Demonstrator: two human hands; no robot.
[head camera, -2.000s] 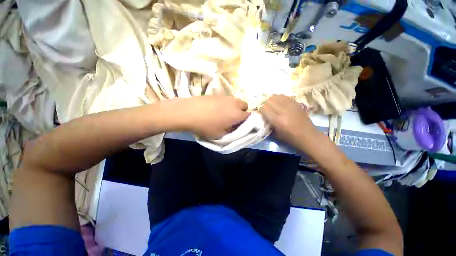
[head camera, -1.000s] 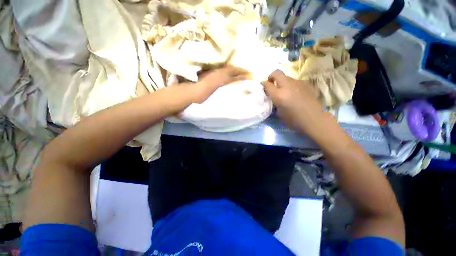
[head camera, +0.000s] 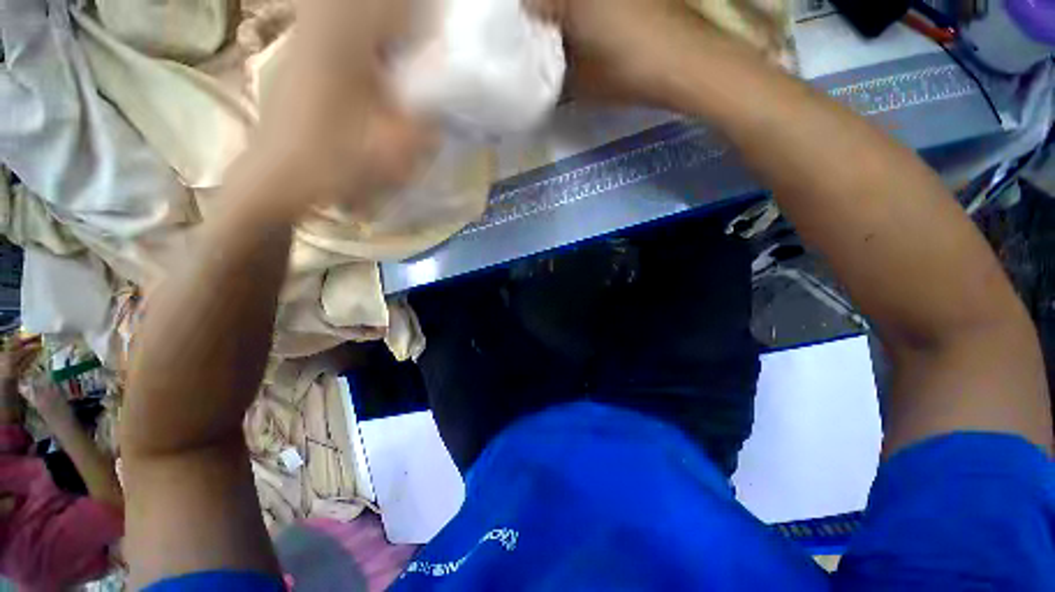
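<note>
A near-white garment piece (head camera: 492, 69) is bunched between my hands at the top of the view, blurred by motion. My left hand (head camera: 376, 145) is at its left side, strongly blurred; whether its fingers grip the cloth cannot be told. My right hand (head camera: 596, 46) is against the cloth's right side, near the top edge, and appears to hold it; its fingertips are mostly hidden. Cream cloth (head camera: 440, 214) lies below and left of my left hand, over the table edge. The needle area is out of view.
The table edge with a printed ruler (head camera: 694, 133) runs across. A large beige cloth heap (head camera: 150, 116) is at left. A dark object (head camera: 870, 12) and a purple ring (head camera: 1032, 17) are at upper right. Another person's pink-clothed body (head camera: 58, 509) is at lower left.
The view has tilted down and turned, so the machine head has left the picture. My hands and the white cloth now show at the top. My left hand has moved apart from my right.
</note>
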